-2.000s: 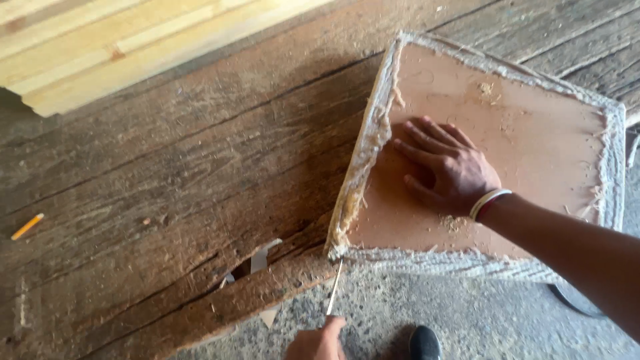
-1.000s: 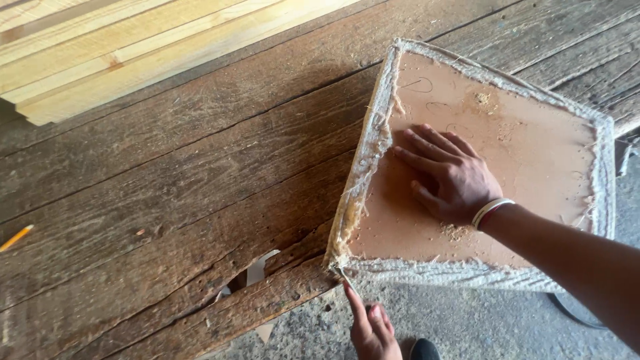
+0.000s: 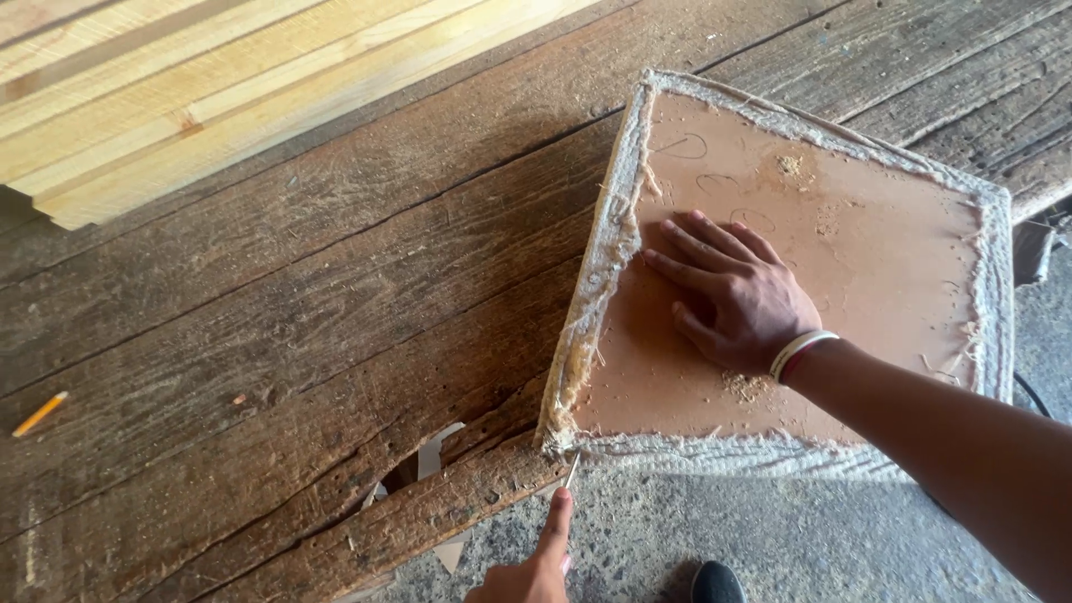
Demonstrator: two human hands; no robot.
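My right hand (image 3: 745, 297) lies flat, fingers spread, on the brown backing of an upholstered panel (image 3: 888, 276). Pale fabric with frayed edges wraps the panel's rim. My left hand (image 3: 536, 553), at the bottom of the view, is closed around a thin metal tool (image 3: 573, 471), its index finger stretched along it. The tool's tip is at the panel's lower left corner, by the fabric edge; its handle is hidden in the hand, so its exact kind is unclear.
Under the panel is a worn plank bench (image 3: 293, 310) with a broken gap near its front edge. Light wooden boards (image 3: 251, 100) are stacked at the upper left. A yellow pencil (image 3: 40, 414) lies at the left. A dark shoe (image 3: 716, 582) shows on the concrete floor (image 3: 653, 528).
My left hand has shifted left and down from its place one second ago, with the tool's tip still by the same corner. My right hand stays pressed on the panel.
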